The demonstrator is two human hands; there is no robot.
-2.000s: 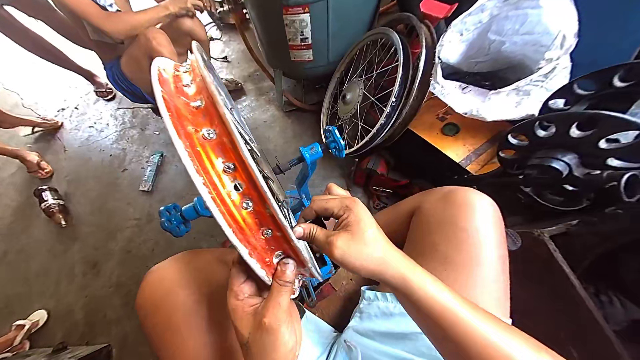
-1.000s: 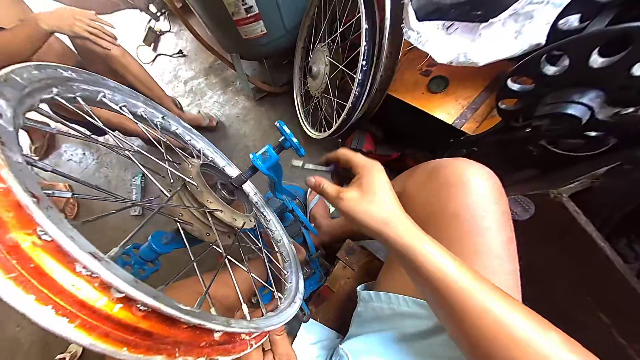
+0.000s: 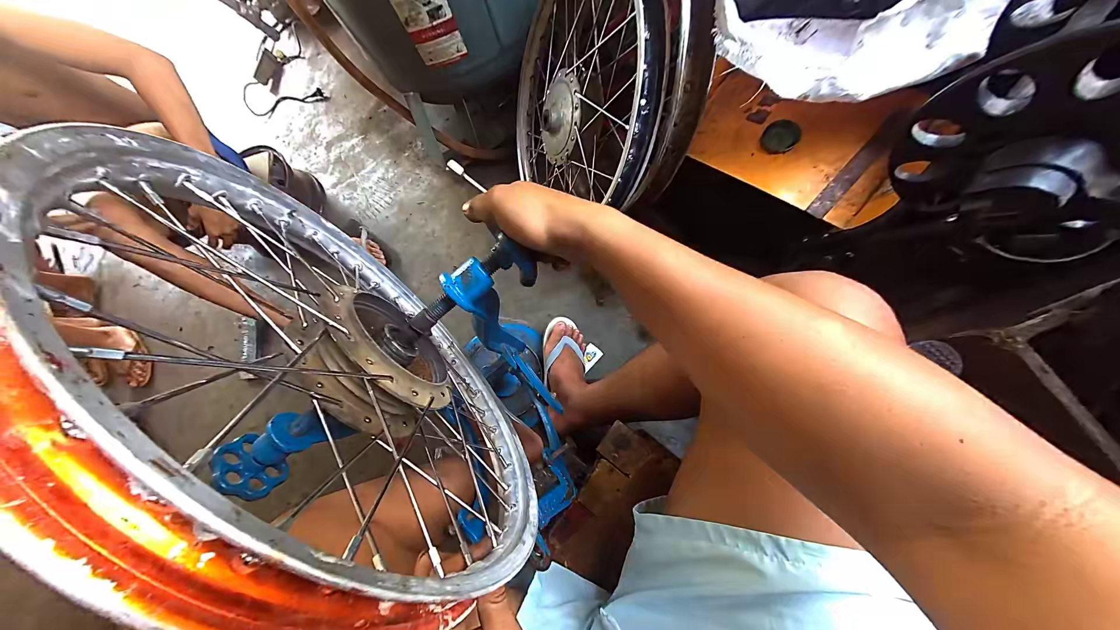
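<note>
A spoked wheel rim (image 3: 516, 490), orange outside and grey metal inside, is mounted by its hub (image 3: 376, 350) on a blue metal stand (image 3: 490, 315) with a threaded shaft. My left hand (image 3: 494, 608) is at the rim's lower edge, mostly hidden behind it; its fingers show past the spokes. Out past the stand, my right hand (image 3: 529, 219) is closed round a thin metal tool (image 3: 464, 175) with a pale tip and lies over the blue knob (image 3: 523, 261) at the shaft's end. The knob hides partly behind the hand.
Other spoked wheels (image 3: 643, 105) lean beside a grey-blue tank (image 3: 490, 44). At right are an orange board (image 3: 744, 122), white sacking (image 3: 840, 52) and a large black perforated wheel (image 3: 945, 105). A wooden block (image 3: 630, 451) sits by my leg. Another person's arm and legs show at left.
My right hand has left the rim's edge and now reaches away to the knob, with a thin tool that shows from one second ago. The wheel has turned from edge-on to show its spokes and hub.
</note>
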